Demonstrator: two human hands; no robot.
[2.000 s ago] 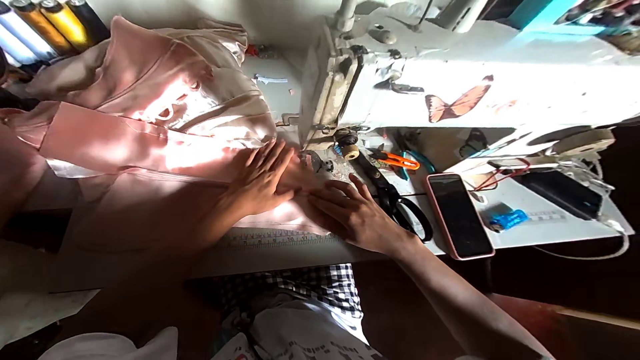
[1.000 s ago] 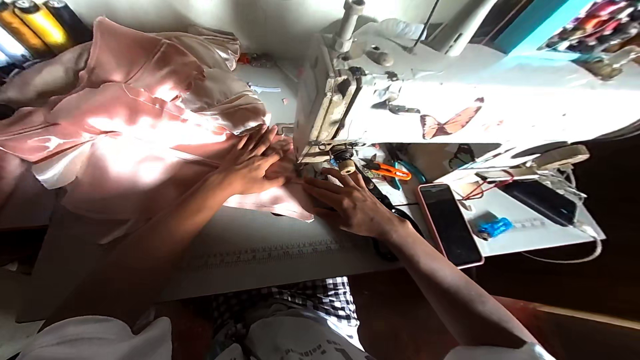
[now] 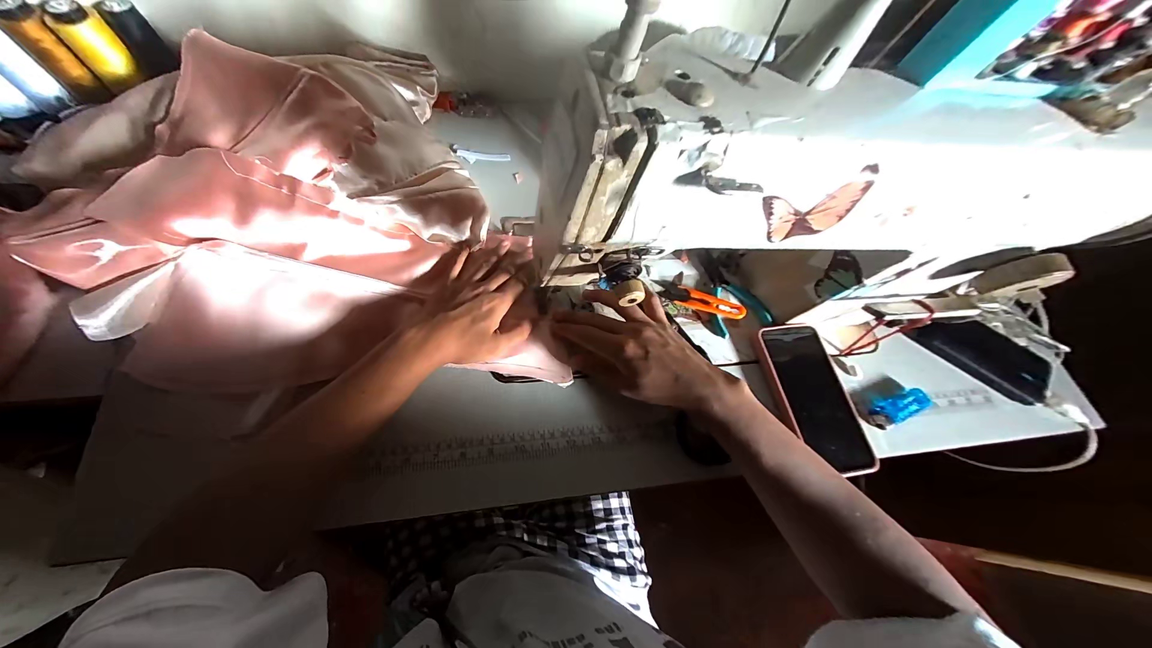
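Pink satin fabric [image 3: 270,315] spreads over the left of the sewing table, up to the needle area of a white sewing machine [image 3: 765,198]. My left hand [image 3: 477,310] lies on the fabric with its fingers spread, just left of the presser foot area. At the right edge of the cloth, below the machine's head, is my right hand [image 3: 634,351]; its fingers reach beside the needle area, and some fingertips are hidden behind a round knob [image 3: 630,292]. Whether they pinch the cloth cannot be seen.
Orange-handled snips [image 3: 711,302] lie under the machine arm. To the right are a smartphone [image 3: 817,396], a blue small object [image 3: 900,407] and a black device [image 3: 981,360] with a white cable. Thread cones [image 3: 90,40] stand at the upper left. A measuring scale [image 3: 504,447] runs along the front of the table.
The pink fabric's front edge has shifted away from the table's front edge, uncovering more of the scale. Both hands remain near the needle area.
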